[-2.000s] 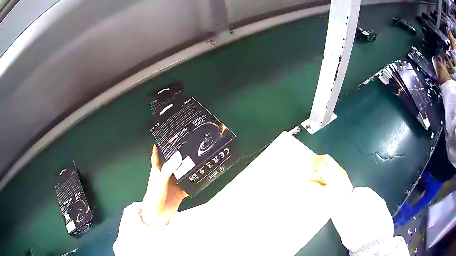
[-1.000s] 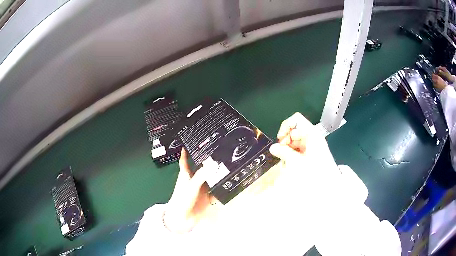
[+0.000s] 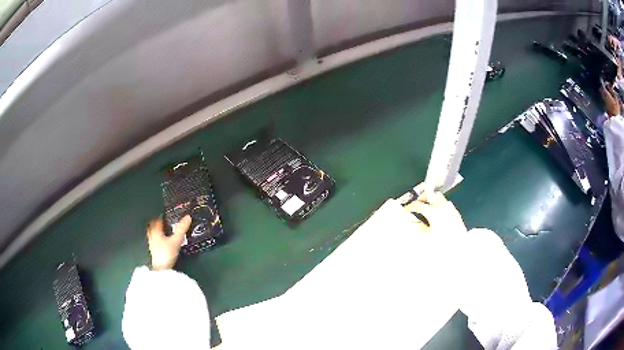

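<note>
A black retail box [image 3: 284, 179] with a white label patch lies flat on the green conveyor belt, untouched. My left hand [image 3: 166, 240] is at the lower left side of a second black box [image 3: 191, 202], with its thumb over the box face; I cannot tell if it grips it. My right hand [image 3: 432, 210] is at the top corner of the overexposed white sheets [image 3: 342, 287], fingers bent. Whether it holds a small piece is too bright to tell.
Another black box [image 3: 72, 301] lies at the lower left on the conveyor belt [image 3: 369, 130]. A white support post [image 3: 462, 96] stands beyond my right hand. Overlapping dark boxes [image 3: 561, 137] lie at the right near another person's hand [image 3: 609, 99]. A grey side guard [image 3: 191, 61] runs behind.
The box that was in my hands now lies on the belt. My left hand has moved left to another box. My right hand has moved from the box to the sheets' corner. The belt boxes have shifted left.
</note>
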